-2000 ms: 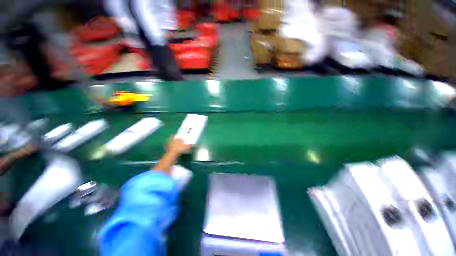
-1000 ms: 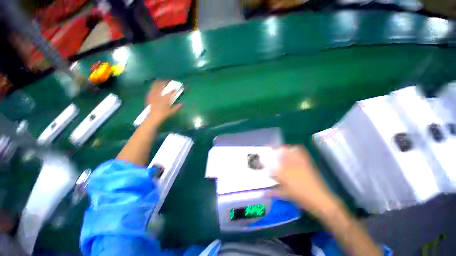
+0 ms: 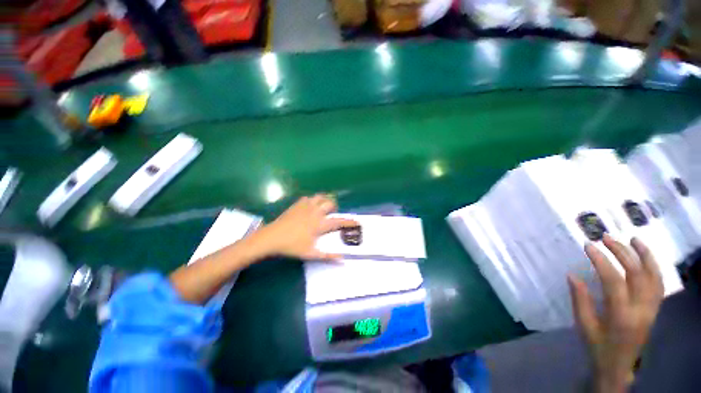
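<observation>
A long white smartwatch box (image 3: 388, 236) with a dark watch picture lies crosswise over the pan of the digital scale (image 3: 369, 322), whose green digits are lit. My left hand (image 3: 306, 227) is on the left end of this box, thumb and fingers around it. My right hand (image 3: 621, 295) is at the stacks of weighed boxes (image 3: 549, 192) to the right, fingers spread over the front box near its watch picture; I cannot tell whether it grips a box. Another white box (image 3: 227, 232) lies left of the scale, partly under my left forearm.
The green conveyor belt (image 3: 338, 146) runs across the view, with single boxes (image 3: 156, 173) at its left. An emergency stop button (image 3: 110, 111) is at the far left edge. Dispenser bottles (image 3: 79, 290) and a white sheet (image 3: 29, 280) are at the left. Red crates and cartons are behind.
My left hand has come back from the belt to the box on the scale. My right hand has moved from the scale to the stacks. The belt boxes appear shifted, and the view has moved.
</observation>
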